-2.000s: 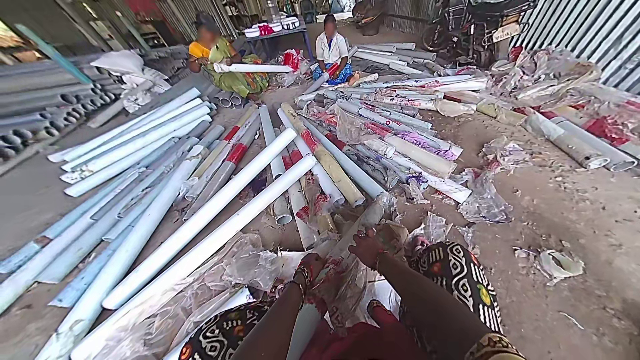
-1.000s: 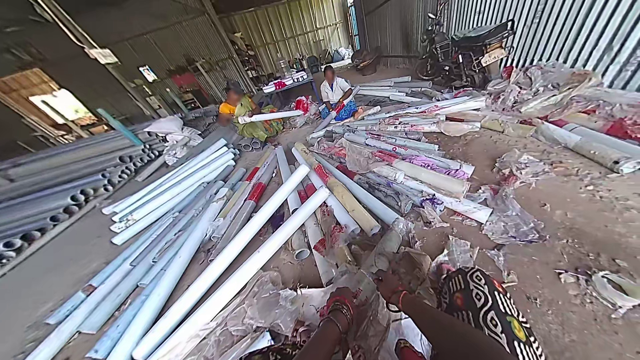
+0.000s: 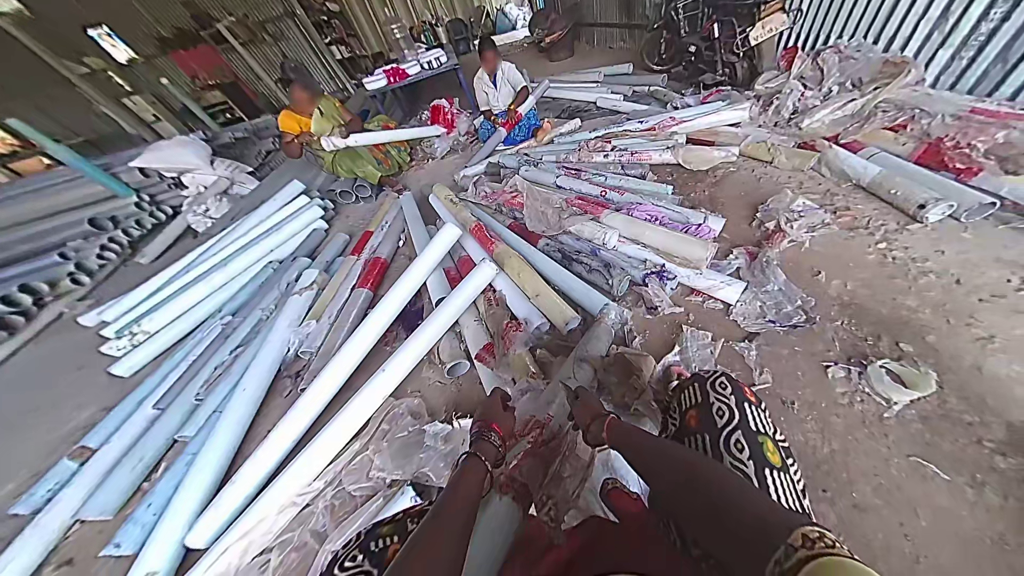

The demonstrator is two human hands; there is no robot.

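A grey plastic pipe (image 3: pixel 588 356) runs away from me between my knees, its middle partly covered by clear plastic film (image 3: pixel 552 468). My left hand (image 3: pixel 494 420) is at the left side of the wrapped part, its fingers closed on the film. On the other side, my right hand (image 3: pixel 588 412) grips the film close to the pipe. Two white pipes (image 3: pixel 376 344) lie slanting to the left of my hands. Crumpled clear film (image 3: pixel 424 448) lies beside my left wrist. The pipe's near end is hidden low in the view.
Many loose pipes (image 3: pixel 232 272) lie on the floor ahead and left. Two people (image 3: pixel 352 132) (image 3: pixel 500 100) sit beyond them, each holding a pipe. A table (image 3: pixel 412 76) and a motorcycle (image 3: pixel 696 40) stand behind. Wrapped pipes (image 3: pixel 896 184) and film scraps (image 3: pixel 896 380) lie at right.
The view has swung about. My hands remain at the film on the pipe and now sit somewhat farther apart than one second ago.
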